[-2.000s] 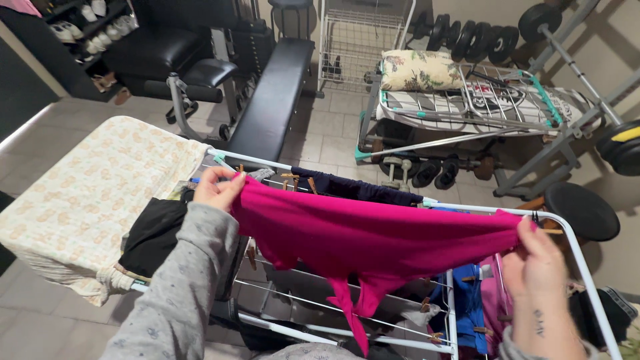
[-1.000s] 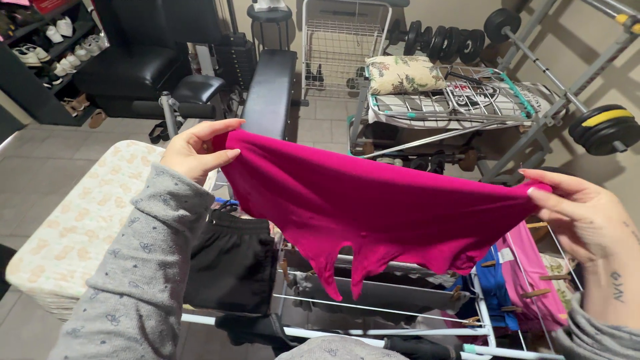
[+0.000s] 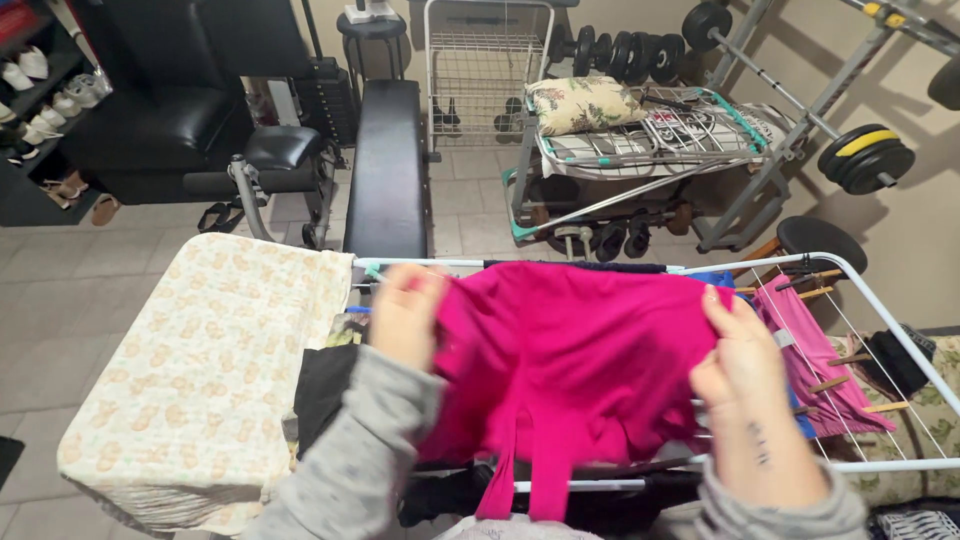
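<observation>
A bright magenta garment with hanging ties (image 3: pixel 562 352) is stretched between my two hands above a white metal drying rack (image 3: pixel 892 307). My left hand (image 3: pixel 409 315), slightly blurred, grips its left upper edge; my right hand (image 3: pixel 739 360) pinches the right edge. Clipped on the rack at the right is a pink garment (image 3: pixel 806 352) with wooden clothespins (image 3: pixel 829 384) around it. Black cloth (image 3: pixel 322 390) hangs by my left sleeve. Dark cloth lies along the rack's far bar, partly behind the magenta garment.
A patterned cream sheet (image 3: pixel 217 360) covers the rack's left end. Beyond stand a black weight bench (image 3: pixel 388 165), a white wire rack (image 3: pixel 487 82) and a folded drying rack (image 3: pixel 637 161) bearing a floral cushion (image 3: pixel 585 105). A loaded barbell (image 3: pixel 866 159) and a round black stool (image 3: pixel 821 244) are at the right.
My hands have come closer together and lower over the rack. The magenta garment, stretched wide a second ago, now hangs with more folds, its ties pointing down toward me.
</observation>
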